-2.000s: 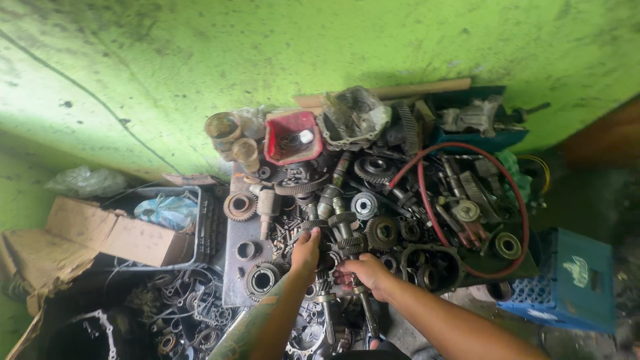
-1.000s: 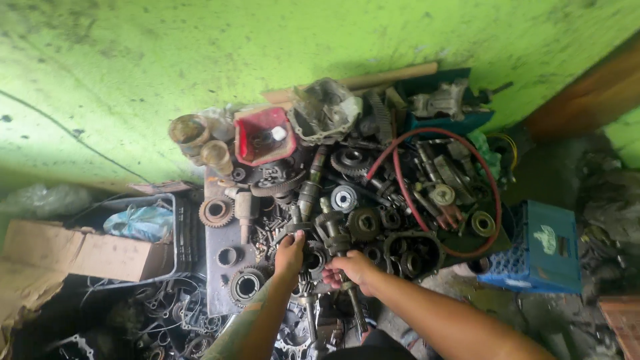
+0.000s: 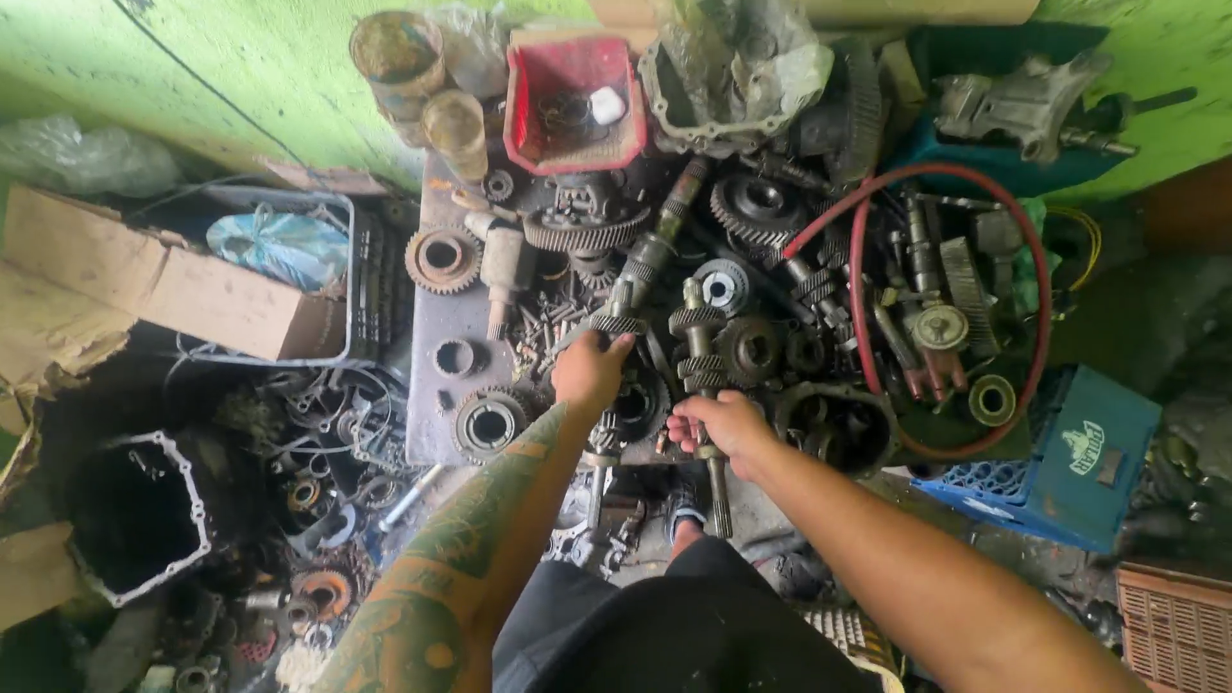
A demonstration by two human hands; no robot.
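Note:
My left hand (image 3: 589, 371) is closed around a geared transmission shaft (image 3: 602, 438), which stands out from the table's near edge, its upper gear showing above my thumb. Right of it, my right hand (image 3: 717, 423) grips a second geared shaft (image 3: 701, 366), whose splined lower end points towards me. The two shafts lie roughly side by side and apart. Behind them are a long splined shaft (image 3: 654, 245) and a bearing ring (image 3: 722, 286). A toothed ring (image 3: 489, 423) lies on the table left of my left hand. My palms hide parts of both shafts.
Gears, bolts and housings crowd the table (image 3: 433, 318). A red tray (image 3: 640, 154) and a bell-shaped housing (image 3: 722, 140) stand at the back; a red hose (image 3: 1044, 279) loops at right. Beside the table are a blue crate (image 3: 1097, 462), a grey crate (image 3: 361, 279) and an open casing (image 3: 197, 510).
Both hands stay on the two shafts. The view has moved in closer and looks more steeply down at the table.

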